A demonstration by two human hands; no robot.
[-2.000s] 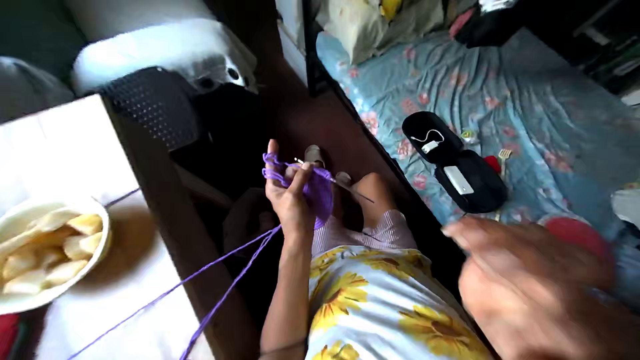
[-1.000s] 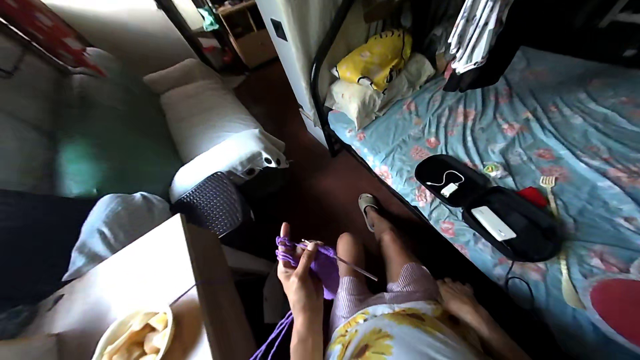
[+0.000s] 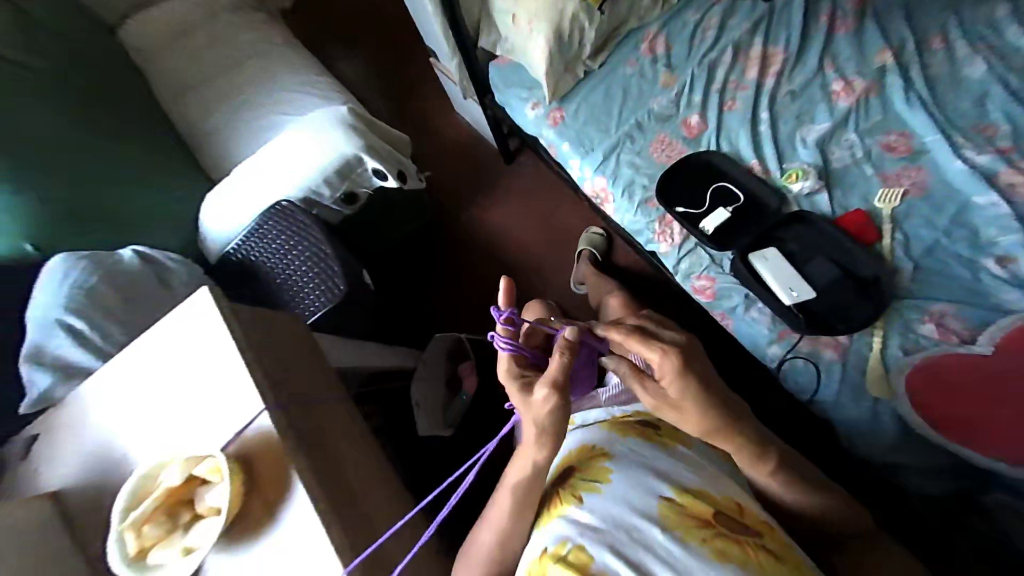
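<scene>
My left hand [image 3: 540, 376] holds a purple crocheted piece [image 3: 586, 370] between thumb and fingers, with purple yarn [image 3: 507, 332] looped around its raised index finger. Two purple strands run from that hand down to the lower left. At the right of the piece, the fingers of my right hand [image 3: 656, 360] close on the shank of a thin crochet hook [image 3: 544, 325], whose tip points toward the left index finger. The hands are close together above the lap, and part of the piece is hidden behind the fingers.
A bowl of pale cut food [image 3: 224, 496] stands on the white table [image 3: 160, 368] at lower left. On the bed [image 3: 608, 104] at right lie an open black case [image 3: 840, 280] with a white device, a wooden fork-shaped utensil [image 3: 878, 344] and a red heart-shaped item [image 3: 972, 392].
My right hand, blurred and away from the yarn two seconds ago, is now at the crochet hook beside my left hand. The view has shifted considerably.
</scene>
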